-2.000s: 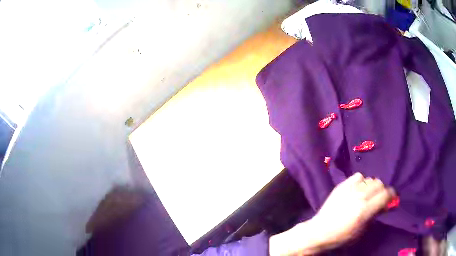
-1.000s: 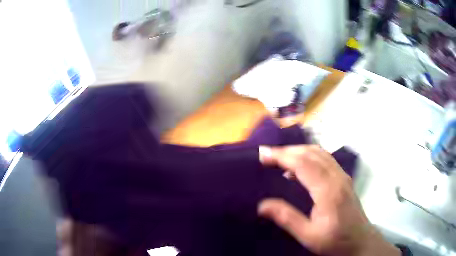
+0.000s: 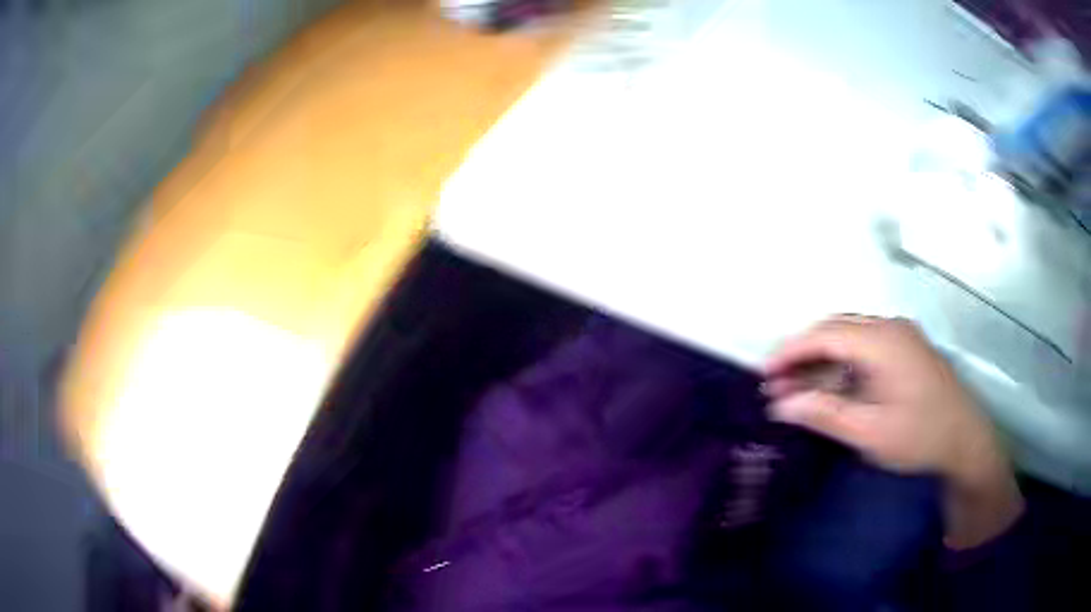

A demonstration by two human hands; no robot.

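My right hand (image 3: pixel 891 401) is at the front edge of the white table, with thumb and fingers curled towards each other. Blur hides whether anything small is between them. Dark purple cloth (image 3: pixel 562 478) lies below the table edge in the lower middle; I cannot tell whether it is the garment or clothing on my lap. A small blurred skin-toned patch at the bottom left edge may be part of my left hand, beside dark material (image 3: pixel 120 562). No red fastenings are visible.
The white sewing table (image 3: pixel 670 191) fills the upper middle and right. A blurred blue and white machine part (image 3: pixel 1053 138) stands at the far right. A wood-coloured board (image 3: pixel 275 179), glaring white at its lower end, adjoins the table on the left.
The dark purple garment has left the middle of the view. My right hand has moved right and down to the table edge, its fingers now more curled. The view has turned towards the table.
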